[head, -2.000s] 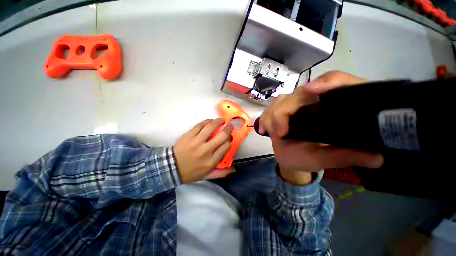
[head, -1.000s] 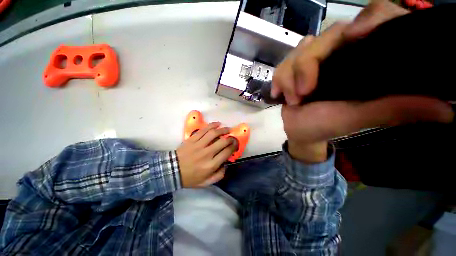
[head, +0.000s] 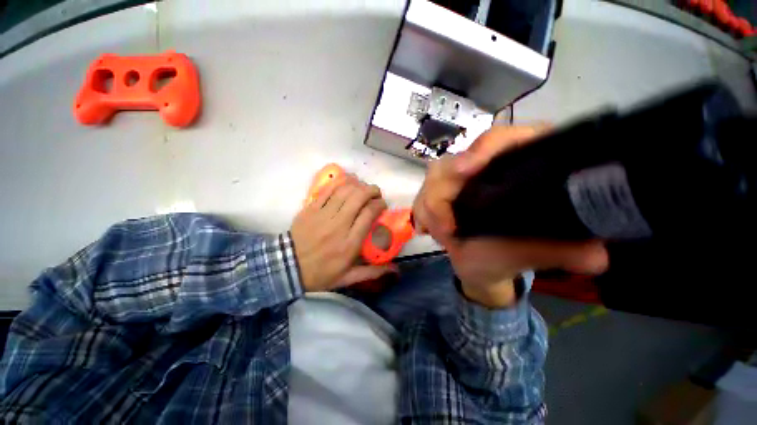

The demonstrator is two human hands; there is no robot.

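Note:
An orange plastic housing (head: pixel 383 241) lies at the front edge of the worktop. My left hand (head: pixel 336 232) lies over it and grips it, hiding its middle. My right hand (head: pixel 477 212) holds the thick black electric screwdriver (head: pixel 539 191) with a pale label. The tool's nose is at the housing's right end; my fingers hide most of the nose, and whether the bit sits in a hole cannot be seen.
The grey metal screw feeder (head: pixel 465 58) stands beyond my hands, its pale ledge facing me. A second orange housing (head: pixel 139 90) lies at the far left of the off-white worktop (head: pixel 249 100). More orange parts (head: pixel 720 17) show at the top right corner.
The screwdriver has moved from the feeder's ledge towards me, down to the housing's right end. My left hand still holds the housing, which has turned a little.

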